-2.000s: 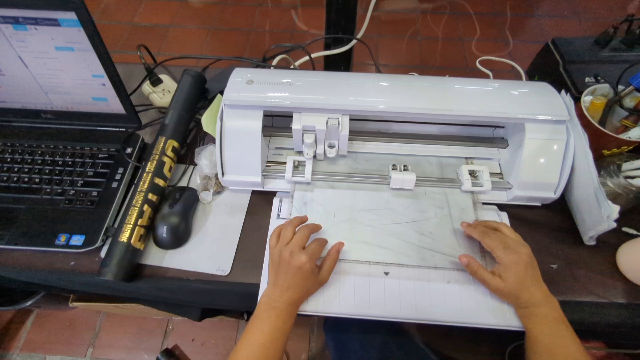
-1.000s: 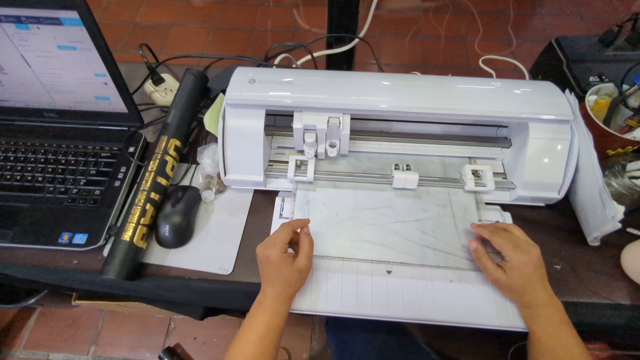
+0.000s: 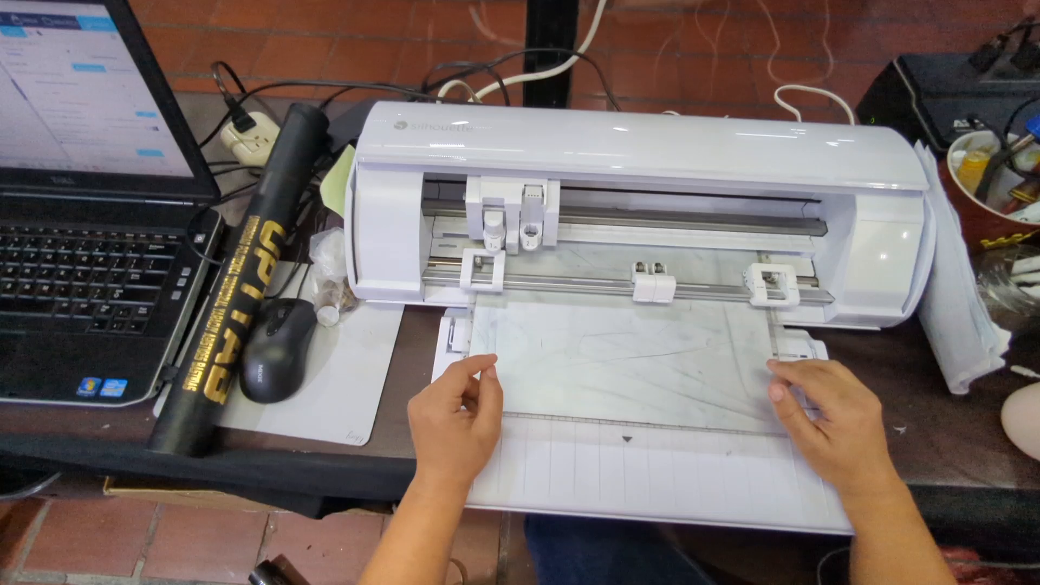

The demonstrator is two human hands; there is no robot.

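A white Silhouette cutting machine [image 3: 650,146] stands on the dark table, its front open. Under its roller bar lies a translucent, scratched cutting mat [image 3: 617,357], which reaches out over the white front tray [image 3: 650,479]. My left hand [image 3: 459,406] is at the mat's left edge, thumb and forefinger close together; whether they pinch the edge I cannot tell. At the right edge is my right hand [image 3: 833,414], fingertips beside the mat, its grip unclear. The tool carriage [image 3: 512,215] sits toward the left of its rail, above the white pinch rollers [image 3: 652,282].
On the left are a laptop [image 3: 89,301], a black tube with gold lettering [image 3: 236,284], a black mouse [image 3: 278,349] on a pale mat [image 3: 357,382], and a plug adapter [image 3: 250,138]. A red container of tools [image 3: 983,211] and folded white sheets [image 3: 959,284] flank the machine's right side.
My left hand was spread over the mat's left part two seconds ago; its fingers have drawn together at the left edge. My right hand has stayed near the right edge.
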